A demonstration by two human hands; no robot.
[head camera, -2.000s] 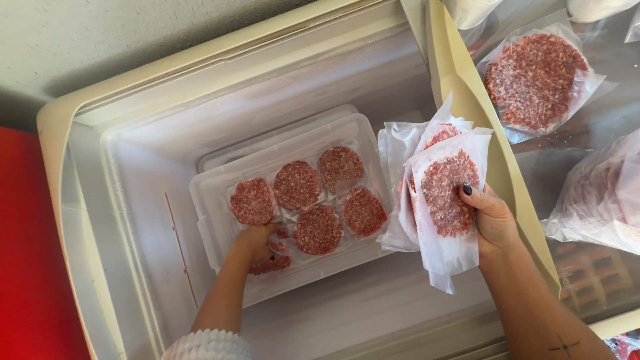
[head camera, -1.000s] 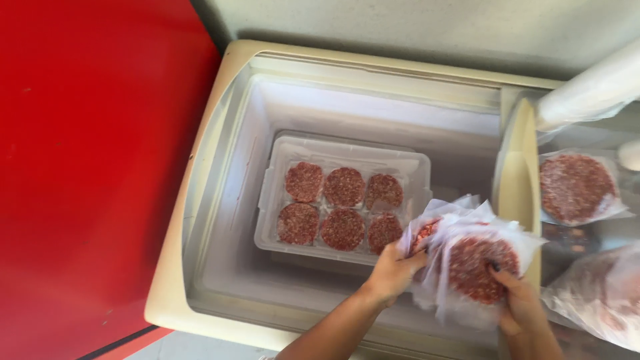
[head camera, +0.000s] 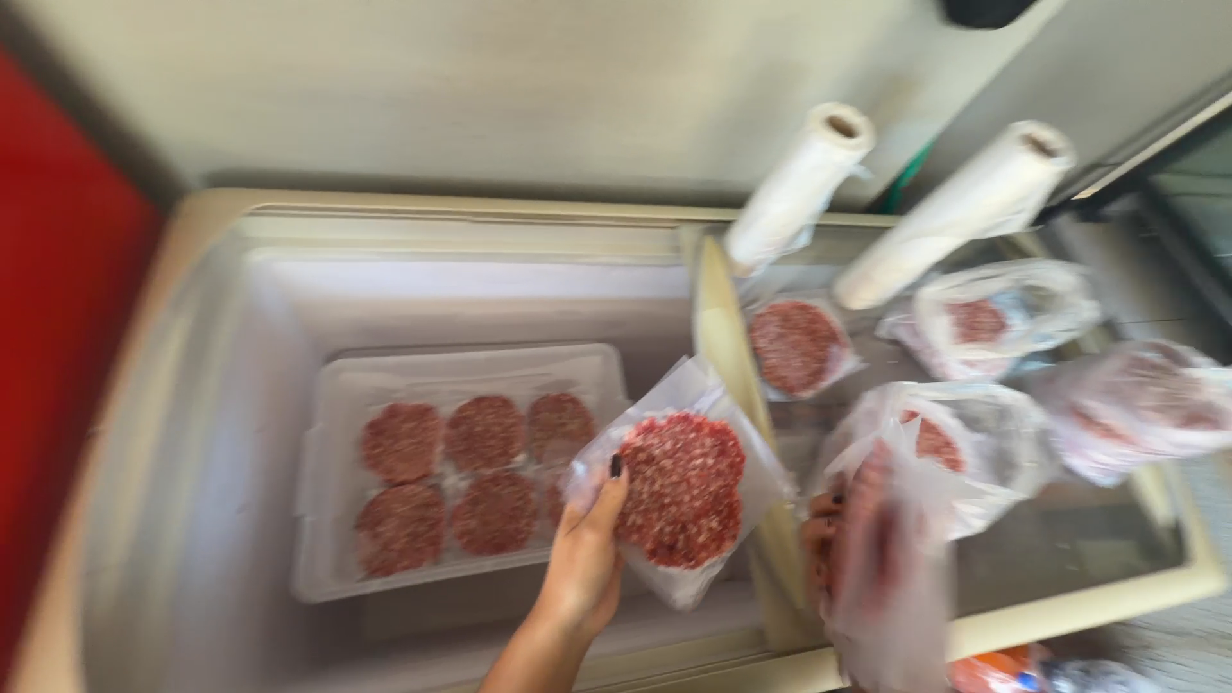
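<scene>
Over the right end of a clear plastic container (head camera: 462,577), my left hand (head camera: 587,549) grips a raw ground-meat patty (head camera: 681,491) on a plastic sheet. Several more patties (head camera: 401,441) lie in two rows inside the container, which is in the chest freezer. My right hand (head camera: 826,539), partly hidden, is at a clear plastic bag with patties (head camera: 890,539), blurred, by the edge of the freezer's glass lid. Whether it holds the bag or only patties inside is not clear. Next to it an open plastic bag (head camera: 991,414) shows a patty.
On the glass lid stand two rolls of plastic bags (head camera: 799,188), leaning. A wrapped patty (head camera: 797,346), another open bag (head camera: 1001,318) and a full bag of patties (head camera: 1145,404) lie there. The freezer rim (head camera: 433,207) surrounds the opening; a red panel (head camera: 58,337) is at left.
My hands were together at a stack of wrapped patties; now they are apart, the left with a patty, the right over the lid by the bags. The view has swung to the right.
</scene>
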